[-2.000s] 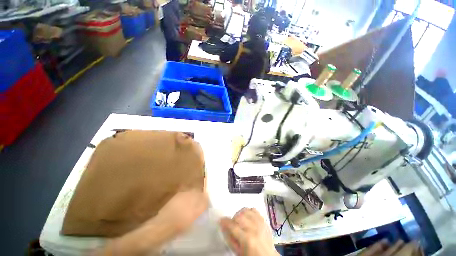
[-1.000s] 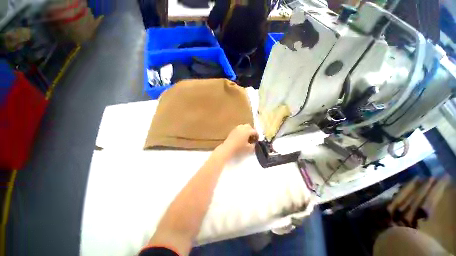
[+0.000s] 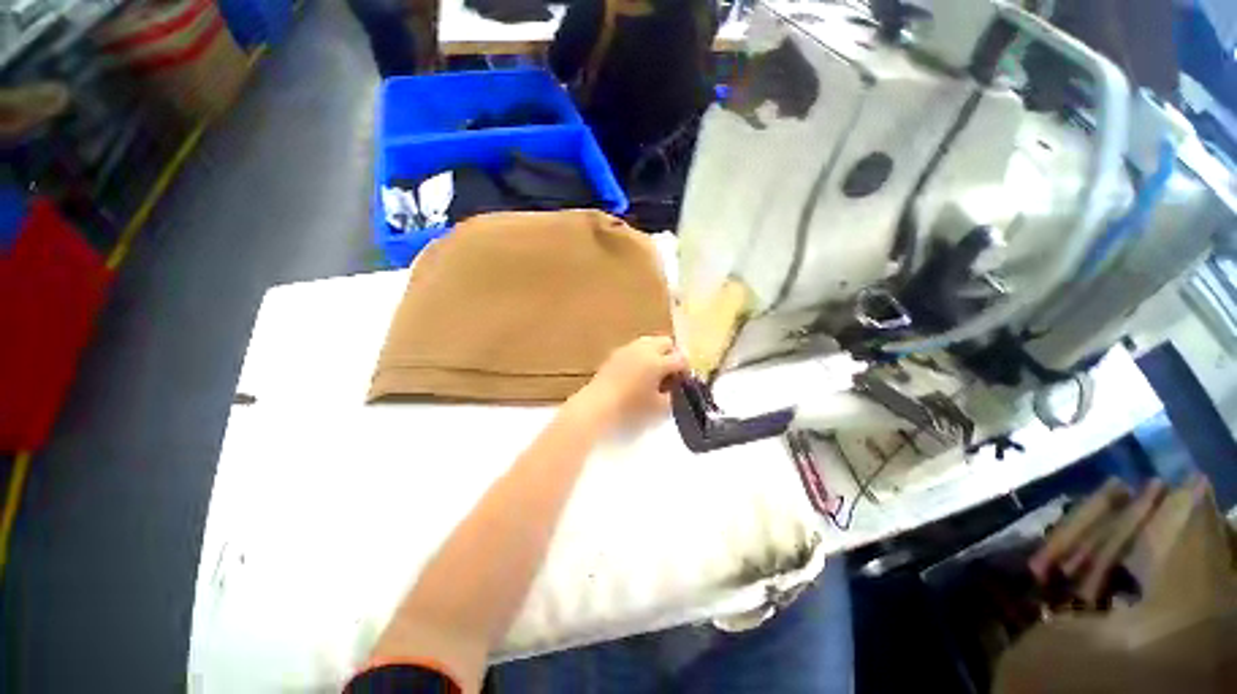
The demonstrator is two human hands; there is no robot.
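A brown bag panel (image 3: 522,305) lies on the white table (image 3: 353,542), its curved edge towards the back and its straight, lined edge towards me. My left hand (image 3: 635,380) reaches in from the lower left, its fingers closed on the panel's near right corner. The fingertips are right beside the dark block (image 3: 739,429) under the needle area of the white sewing machine (image 3: 848,176). The fingers hide the corner itself. My right hand is not in view.
Blue bins (image 3: 502,143) with black and white pieces stand behind the table. A thin reddish-pink tool (image 3: 815,477) lies right of the dark block. Folded brown panels (image 3: 1126,624) are at the lower right. A person in dark clothes (image 3: 631,68) is behind the bins.
Since two seconds ago the panel has moved back and right, up to the machine. My left hand has gone to its corner, and my right hand has left the view. In the last second little has changed.
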